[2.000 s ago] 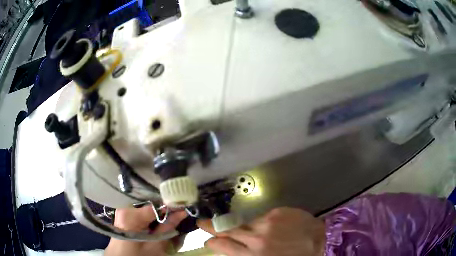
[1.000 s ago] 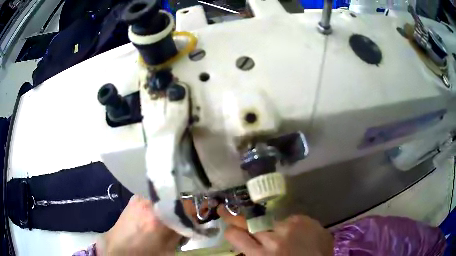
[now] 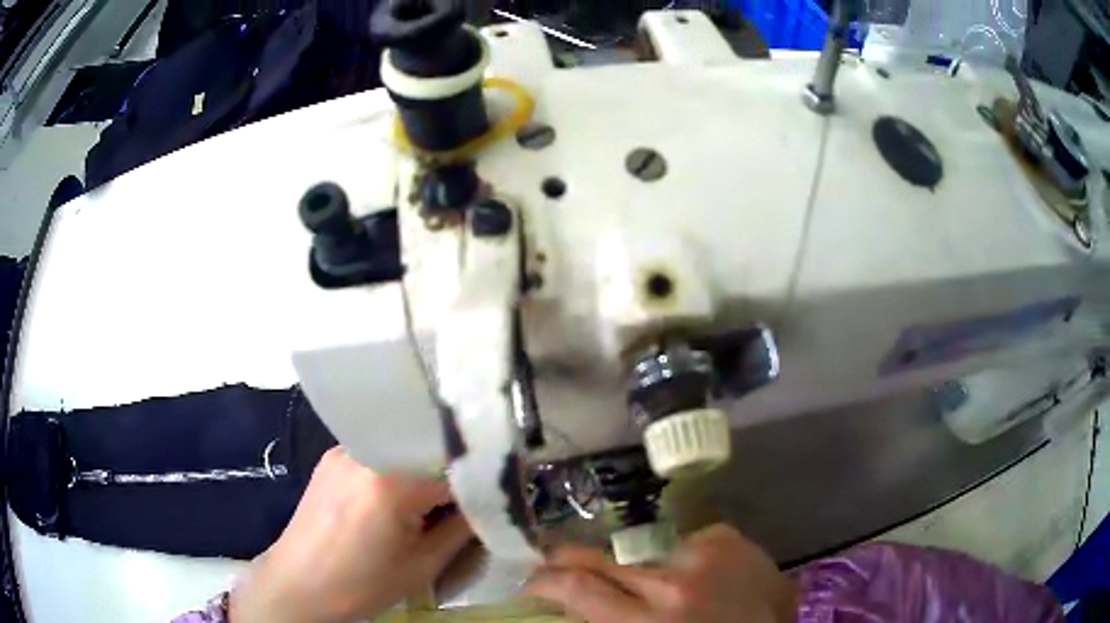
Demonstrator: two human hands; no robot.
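Note:
A dark zippered panel (image 3: 183,505) lies flat on the white table left of the machine head, its silver zipper running lengthwise with a ring at the right end. My left hand (image 3: 359,535) is at the panel's right end, fingers bent under the machine head; what they hold is hidden. My right hand (image 3: 682,582) is just right of the needle area, fingers pointing left, partly behind the cream knob; its grip cannot be told. The off-white sewing machine head (image 3: 730,231) and its curved take-up guard (image 3: 481,389) cover the needle area.
Dark work pieces (image 3: 213,85) are heaped behind the table at upper left. The white machine table (image 3: 158,268) extends left of the head. A blue bin (image 3: 785,22) stands behind the machine. The grey machine bed (image 3: 852,475) lies under the arm. A tension dial (image 3: 685,441) sticks out from the head.
The camera view has shifted, so the machine head appears further right. The zippered panel shows more fully on the left. My left hand now shows left of the guard instead of beneath it.

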